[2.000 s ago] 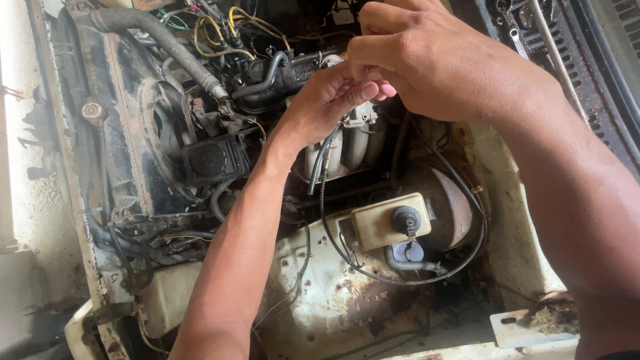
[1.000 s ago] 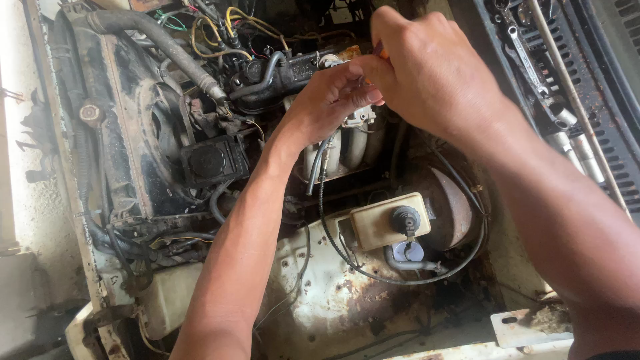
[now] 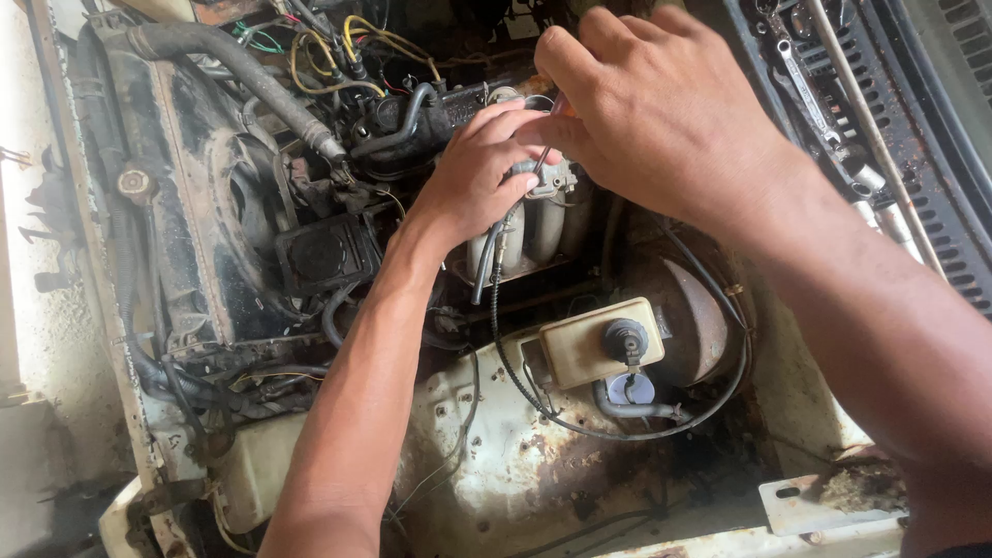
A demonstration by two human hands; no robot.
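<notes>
My right hand [image 3: 651, 101] is closed around the handle of a screwdriver [image 3: 544, 157], whose thin metal shaft points down at the carburetor [image 3: 552, 182]. The handle is mostly covered by my fingers. My left hand [image 3: 484, 163] lies over the carburetor's near side, its thumb and fingers spread around the shaft; whether it grips anything is unclear. Below the carburetor are the pale metal runners of the intake manifold [image 3: 549, 229]. A black cable [image 3: 504, 353] and a short rubber hose [image 3: 484, 263] hang down beside my left wrist.
A brake fluid reservoir [image 3: 577, 345] with a black cap sits by the round brake booster [image 3: 697, 318]. The radiator hose [image 3: 240, 70] and fan shroud [image 3: 186, 201] are at left. Combination wrenches [image 3: 806, 89] and sockets [image 3: 895, 225] lie on the cowl at upper right, beside a long metal rod [image 3: 876, 132].
My left hand's fingers have opened out over the carburetor, where they were bunched against my right hand before. The screwdriver shaft now shows between my hands.
</notes>
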